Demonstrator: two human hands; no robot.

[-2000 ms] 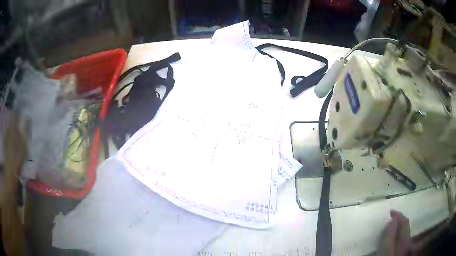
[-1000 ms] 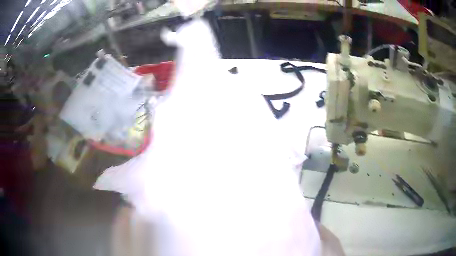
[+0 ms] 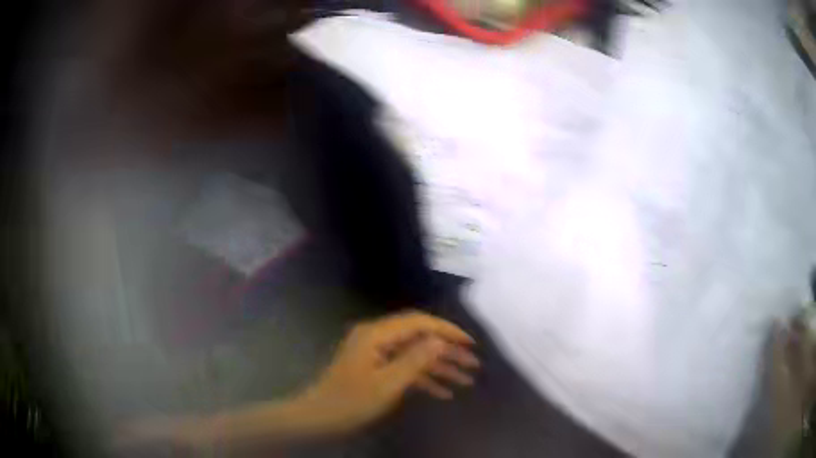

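Note:
Large white paper pattern pieces lie overlapping from the upper middle to the lower right, with faint lines and small marks on them. My left hand is at the lower middle, left of the paper's curved edge, with fingers curled; it touches no paper, and I see nothing held in it. My right hand is blurred and cut off at the right edge, beside the paper; its grip cannot be made out.
Part of a red plastic basket shows at the top. Dark cloth hangs left of the paper. A pale greyish piece lies low on the left, blurred. The floor is greenish.
The view has swung down and left, so the sewing machine is out of sight. The white paper, raised in front of me before, now lies lower right. My left hand has come clear of it.

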